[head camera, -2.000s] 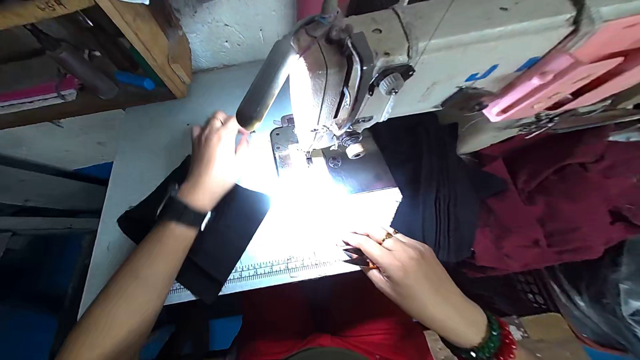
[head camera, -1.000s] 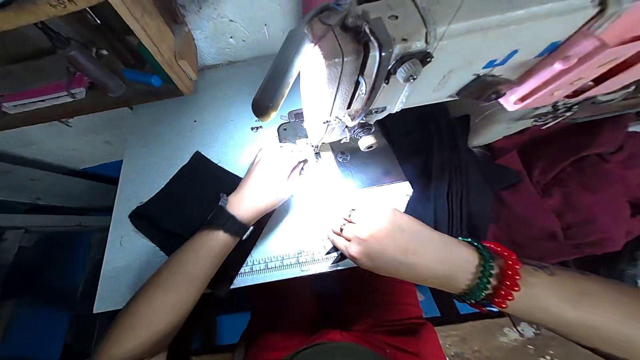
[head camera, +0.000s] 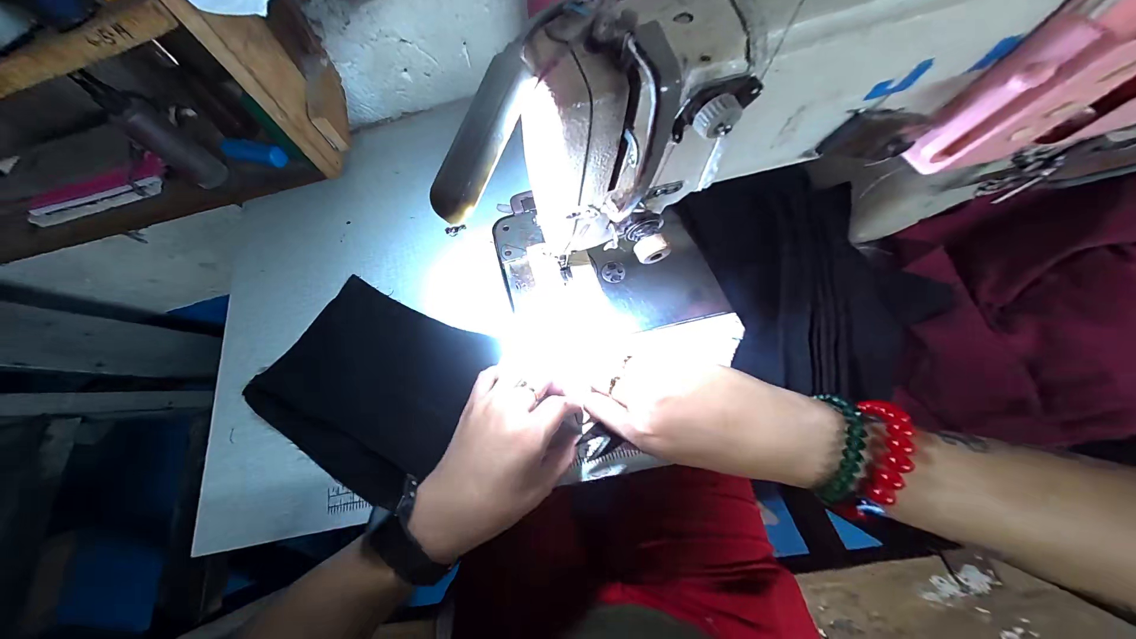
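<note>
Under the bright lamp of a sewing machine (head camera: 595, 133), my two hands meet near the front edge of the table. My left hand (head camera: 506, 444), with a dark band at the wrist, has its fingers bent beside black folded fabric (head camera: 373, 382) lying at the left. My right hand (head camera: 701, 408) has its fingertips pinched together against the left ones, over something small and dark that glare and fingers mostly hide. The presser foot and needle area (head camera: 565, 264) is a little beyond both hands.
Stacked black fabric (head camera: 790, 284) lies right of the machine bed, with maroon cloth (head camera: 1021, 311) beyond it. A pink plastic part (head camera: 1021, 89) is on the machine arm. A wooden shelf (head camera: 257, 80) stands at the upper left. A printed ruler (head camera: 346, 499) runs along the table's front edge.
My left hand has come from beside the needle area toward the front edge and now meets my right hand. The black fabric at the left stays on the table.
</note>
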